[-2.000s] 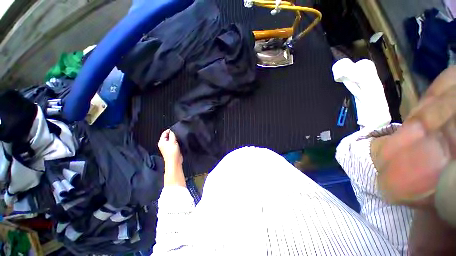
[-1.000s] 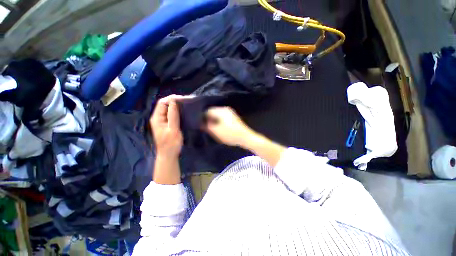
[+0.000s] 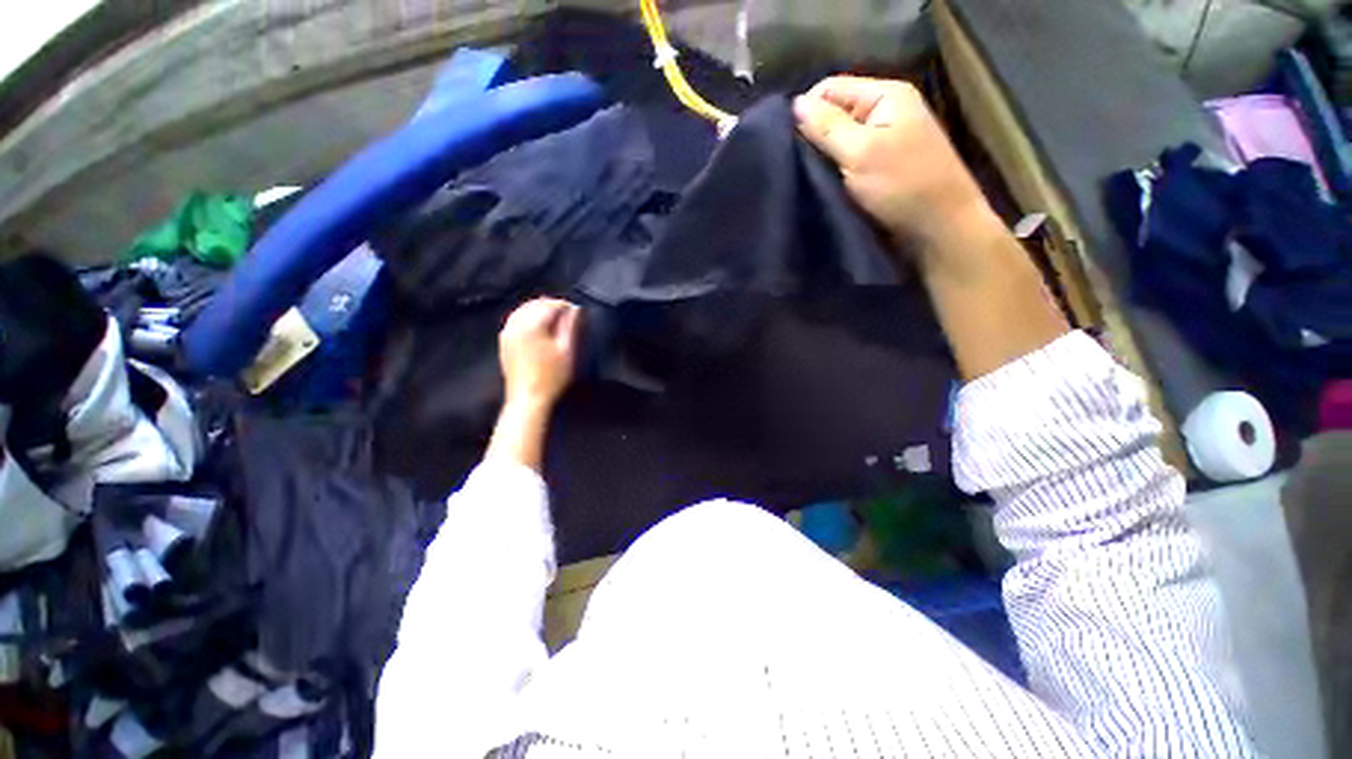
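Observation:
A dark garment (image 3: 519, 208) lies wrinkled on the black ribbed pressing table (image 3: 712, 460). My right hand (image 3: 875, 141) is shut on an upper edge of the dark garment and holds it raised at the upper middle of the view. My left hand (image 3: 538, 349) is lower and to the left, with its fingers closed on the cloth near the table. The raised cloth hangs between the hands and hides the steam iron. Part of the yellow steam hose (image 3: 675, 74) shows above it.
A blue padded sleeve board (image 3: 371, 193) curves over the left back. Bundled garment parts (image 3: 148, 549) with white patches lie at the left. A white roll (image 3: 1229, 435) and navy garments (image 3: 1246, 245) are at the right. A green cloth (image 3: 197, 229) is at the far left.
My right hand has moved up and to the right, lifting and spreading the dark garment. My left hand has stayed near the left part of the cloth. The iron has gone out of sight.

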